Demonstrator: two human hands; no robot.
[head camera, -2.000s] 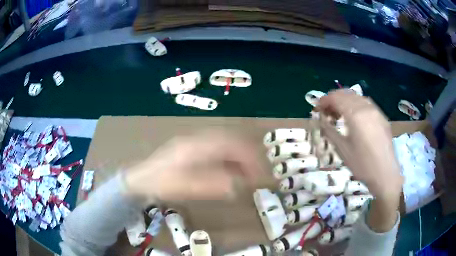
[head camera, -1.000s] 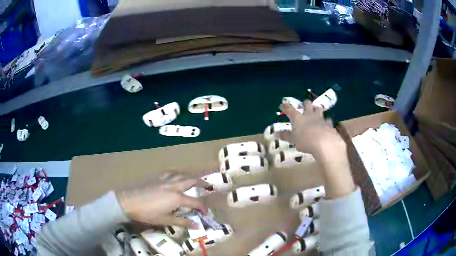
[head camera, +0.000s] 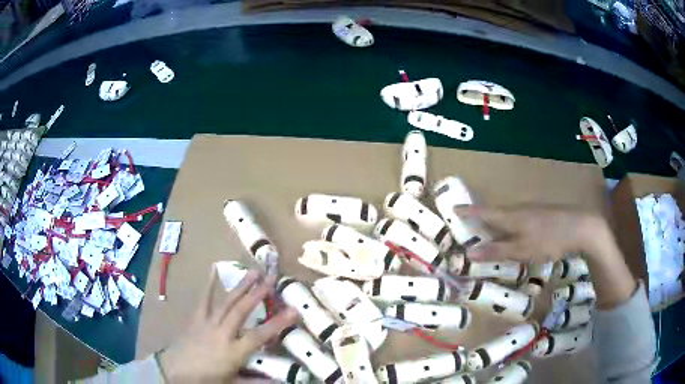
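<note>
Many white closed car bodies (head camera: 336, 209) with dark bands lie loose, some overlapping, on the brown cardboard sheet (head camera: 255, 161). My left hand (head camera: 233, 330) is over the left edge of the pile, fingers spread, beside a car body and partly covering a white piece and red strip; whether it grips anything is hidden. My right hand (head camera: 537, 232) is motion-blurred at the right of the pile, its fingertips at a tilted white car body (head camera: 457, 211); a grip cannot be made out. Tags with red strips (head camera: 399, 324) lie among the cars. One tag (head camera: 170, 237) lies apart at left.
A heap of tags and red strips (head camera: 90, 232) lies at left. The green belt (head camera: 263, 82) beyond carries scattered white car parts (head camera: 411, 94). An open box (head camera: 629, 217) of white pieces stands at right. Part of a packed tray (head camera: 16, 161) shows at far left.
The view has shifted. The cars now lie in a looser, larger heap in the middle instead of partly in rows. My right hand has come back from the belt's edge to the cars.
</note>
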